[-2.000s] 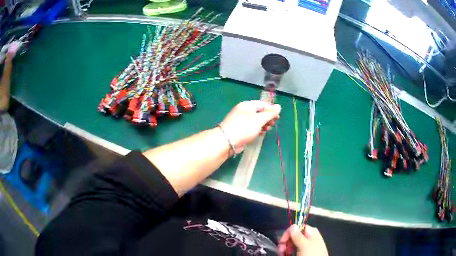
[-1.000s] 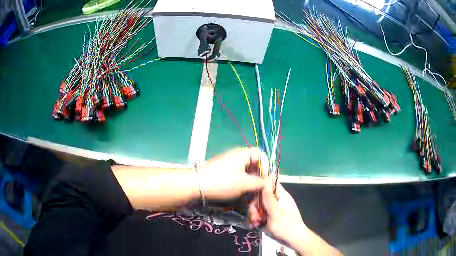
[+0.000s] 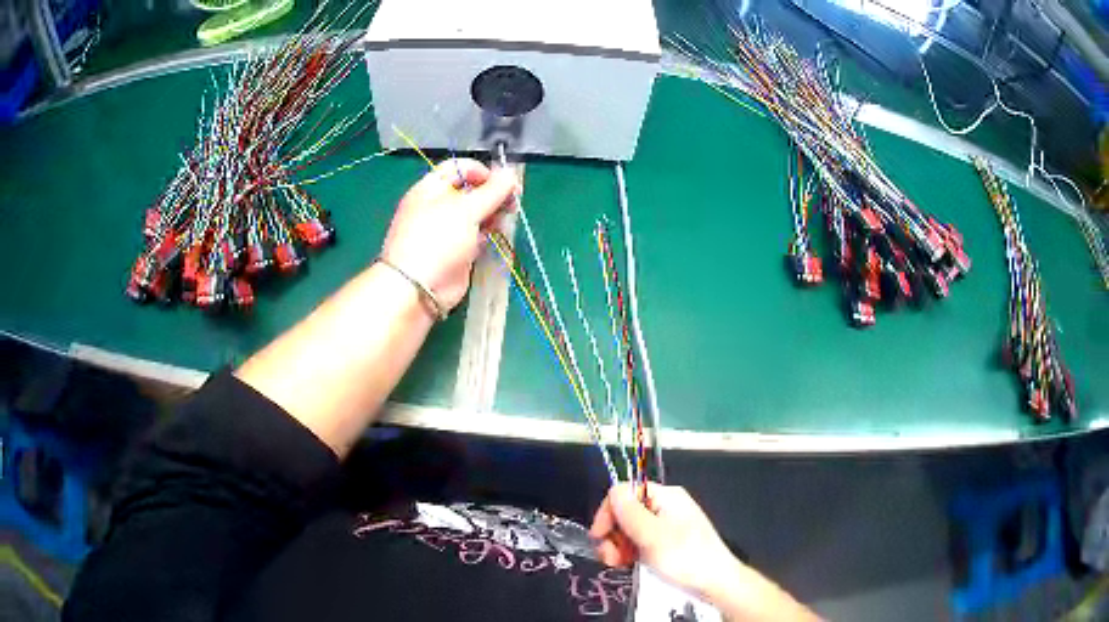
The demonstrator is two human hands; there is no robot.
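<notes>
A white box machine (image 3: 511, 61) stands on the green bench with a round black opening and a chuck (image 3: 504, 116) on its front. My left hand (image 3: 468, 207) is just below the chuck, fingers closed on the ends of yellow, blue and white wires. Loose wires (image 3: 566, 328) in yellow, blue, white, red and black run down to my right hand (image 3: 639, 522), which holds them together low, in front of the bench edge. Several wire ends stand free above my right hand. No connector is visible in my right hand; my fingers hide what they hold.
A heap of harnesses with red connectors (image 3: 231, 231) lies left of the machine. Another heap (image 3: 870, 207) and a narrow bundle (image 3: 1028, 304) lie to the right. A white cable (image 3: 632, 267) runs down beside the machine. A green fan (image 3: 243, 17) is behind.
My left hand has moved up and left from beside my right hand to the chuck, with wires in its fingers. The red and yellow wires near the chuck no longer hang there. My right hand is slightly lower.
</notes>
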